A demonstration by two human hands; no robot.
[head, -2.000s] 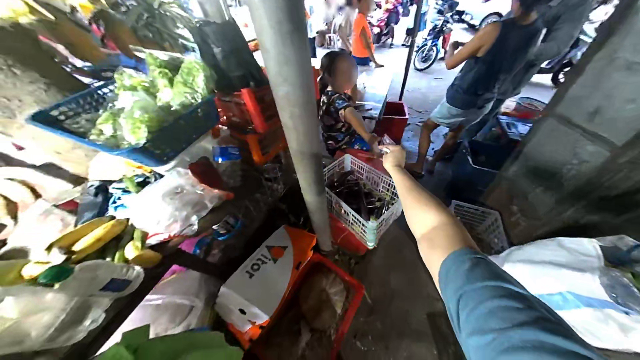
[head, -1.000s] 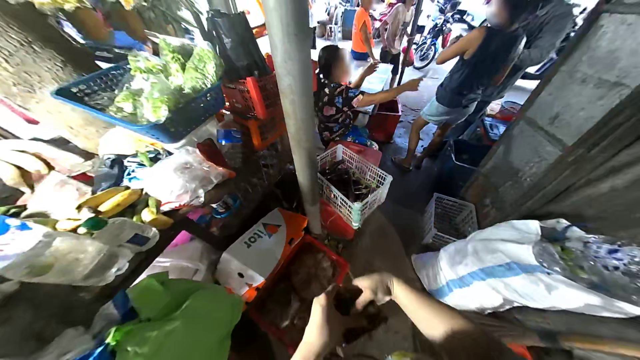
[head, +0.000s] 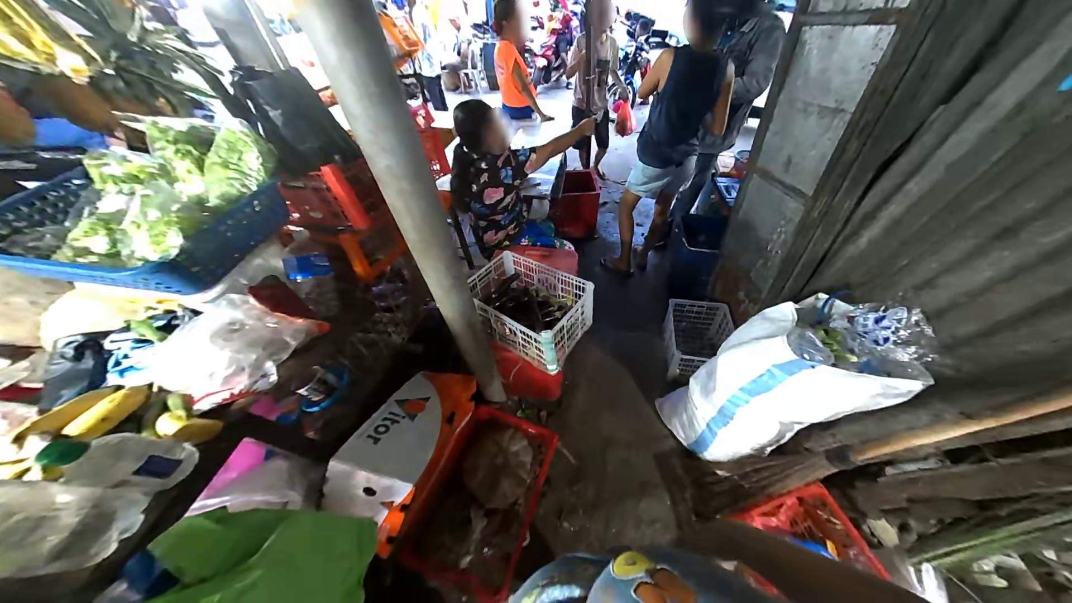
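Note:
Neither of my hands is in view. At the bottom edge, patterned blue-grey cloth (head: 636,578) shows, and beside it a dark, blurred shape that may be part of my arm. Ahead, a white plastic crate (head: 544,335) of dark, slender produce, perhaps eggplants, rests on a red container (head: 528,373) just right of a metal post (head: 402,184). Nearer, a red crate (head: 536,486) holds a crumpled brownish bag and scraps. Against its left side leans a white and orange cardboard box (head: 377,452).
Left are a blue crate (head: 209,260) of bagged lettuce, bananas (head: 105,414), plastic bags and green cloth (head: 268,553). Right are a white sack (head: 754,402), an empty white crate (head: 699,327), a red crate (head: 825,511) and a corrugated wall. A seated person (head: 502,184) and several standing people are beyond.
Both my hands, together over the red crate a second ago, have left the view. The seated person's arm is still stretched out to the right.

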